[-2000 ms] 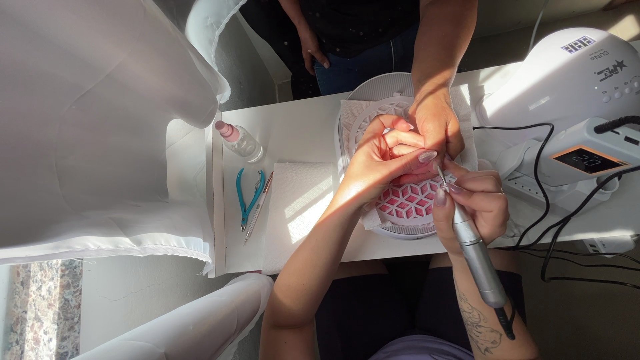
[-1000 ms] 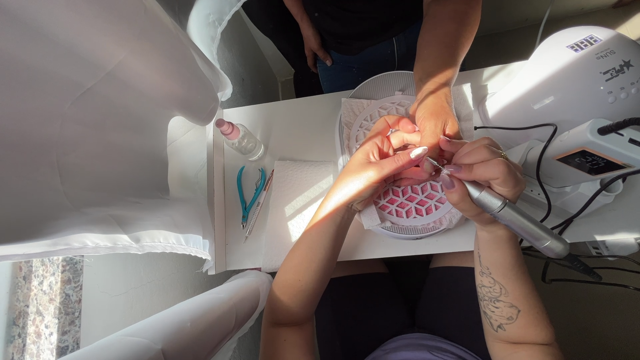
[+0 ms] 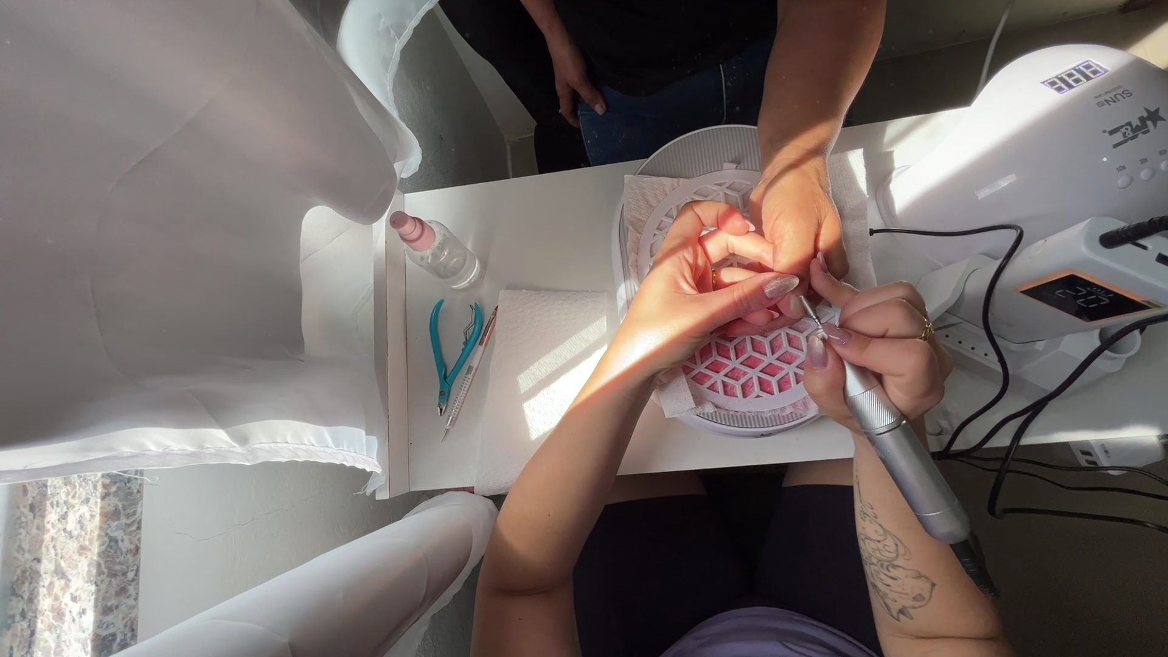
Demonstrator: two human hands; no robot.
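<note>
My right hand (image 3: 881,351) grips a silver electric nail drill (image 3: 903,461) like a pen, its thin bit pointing up and left to the other person's fingertips. My left hand (image 3: 703,283) holds fingers of that person's hand (image 3: 798,219), which reaches down from the top. Which finger the bit touches, I cannot tell. Below our hands lies a round nail dust collector with a white lattice grille (image 3: 748,370) over a pink filter, partly hidden by the hands and paper towel.
To the left stand a clear spray bottle (image 3: 436,248) with a pink top, teal cuticle nippers (image 3: 453,351), a thin pointed tool (image 3: 471,372) and a folded paper towel (image 3: 538,365). On the right are a white nail lamp (image 3: 1040,146), the drill's control box (image 3: 1086,283) and black cables (image 3: 1004,429).
Between the two earlier frames the drill tilted flatter; now it points more steeply again. My left hand keeps hold of the other person's fingers throughout.
</note>
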